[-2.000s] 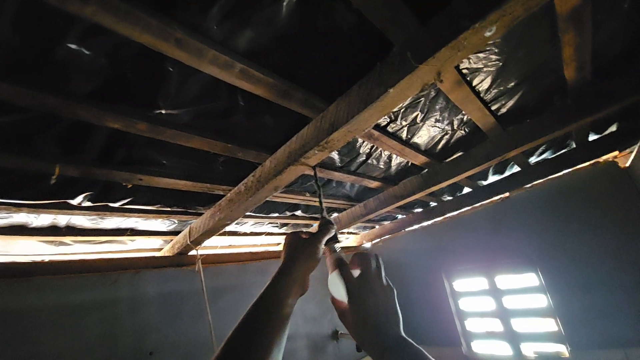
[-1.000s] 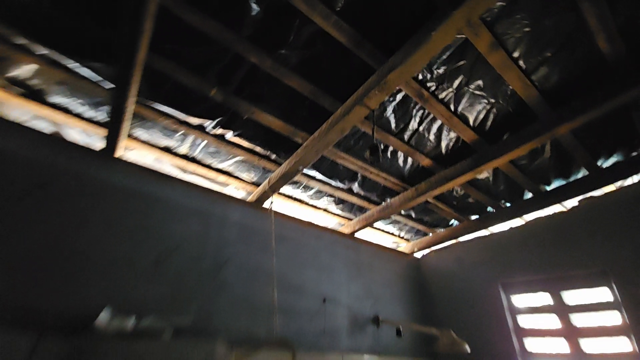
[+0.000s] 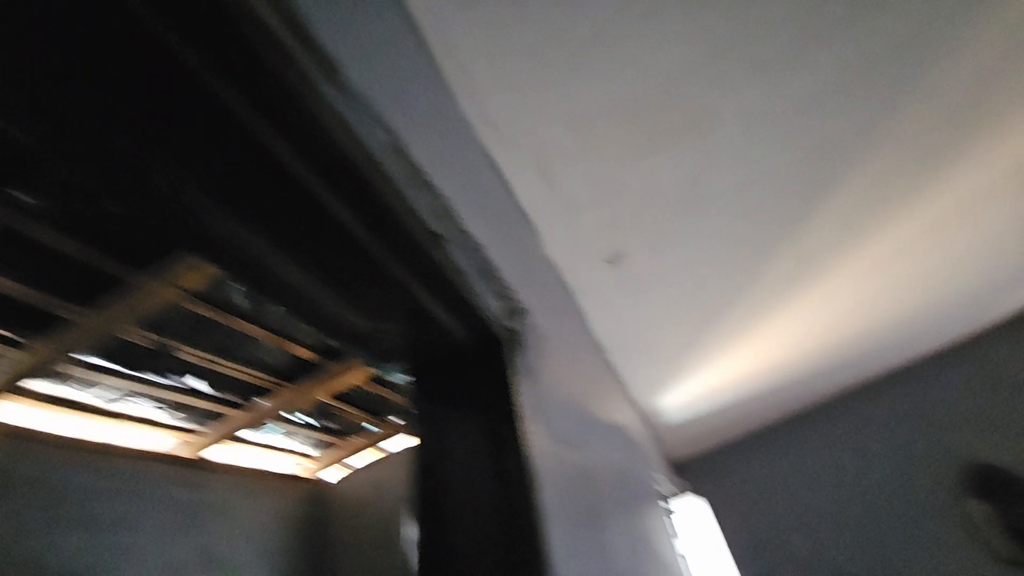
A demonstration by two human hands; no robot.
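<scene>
Neither my left hand nor my right hand shows in the head view now. Through a dark door frame at the centre, wooden roof beams slope across the lower left. Dark sheeting lies above them, and bright gaps run along the top of the far wall. The picture is blurred, so fine detail is lost.
Right of the door frame stands a pale wall, with a smooth light ceiling over it. A bright opening is low at centre right. A dark blurred object, kind unclear, is at the right edge.
Two seconds ago both hands were raised at a thin strand hanging from a roof beam; now they are out of sight. The view has swung strongly to a doorway and a ceiling.
</scene>
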